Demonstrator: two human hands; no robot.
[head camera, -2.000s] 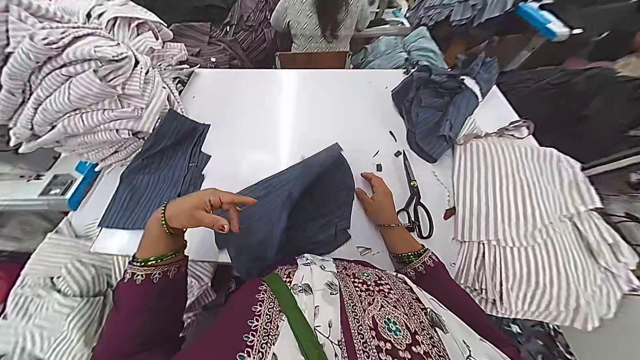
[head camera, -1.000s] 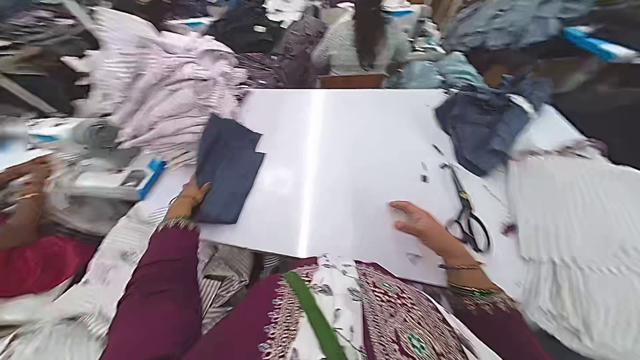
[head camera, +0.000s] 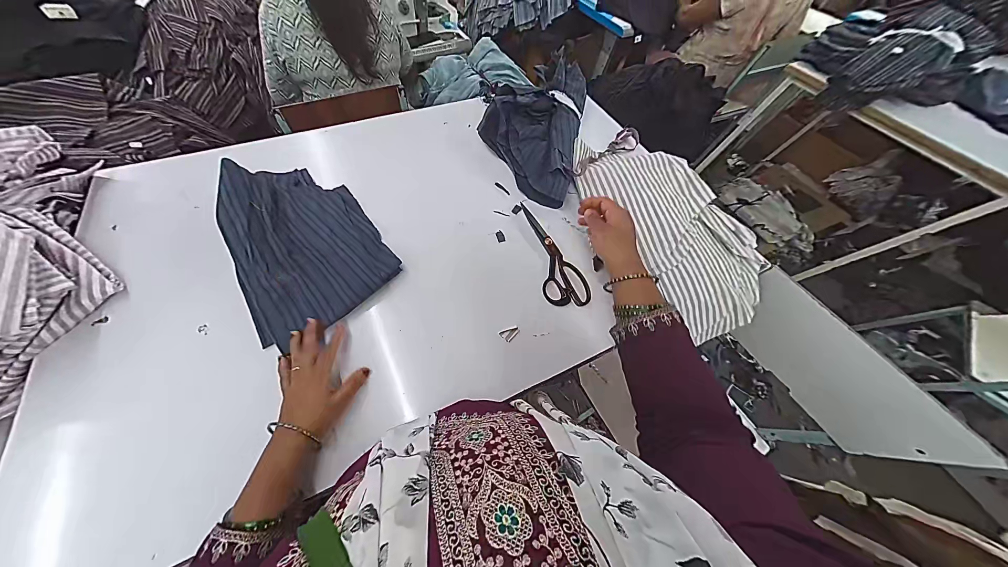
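My left hand (head camera: 315, 386) rests on the white table, fingers spread, its fingertips at the lower edge of a dark blue striped fabric piece (head camera: 303, 244) that lies flat. My right hand (head camera: 613, 230) is over the left side of a white and grey striped fabric pile (head camera: 669, 228), fingers slightly bent; whether they pinch the cloth cannot be told. Left of that hand, black-handled fabric shears (head camera: 555, 264) lie on the table, blades pointing away. Beyond the shears, a crumpled dark blue cloth (head camera: 531, 142) lies near the far edge.
Small dark scraps (head camera: 501, 235) lie around the shears. Pink-grey striped cloth (head camera: 47, 268) is heaped at the left edge. A person (head camera: 331, 47) sits beyond the table's far edge, in front of a chair back. A metal-framed rack (head camera: 890, 157) with cloth stands at the right.
The view has swung right. My right hand has moved from the bare tabletop to the striped pile. My left hand was on the blue piece at the table's left side; now its fingers are spread at that piece's lower edge.
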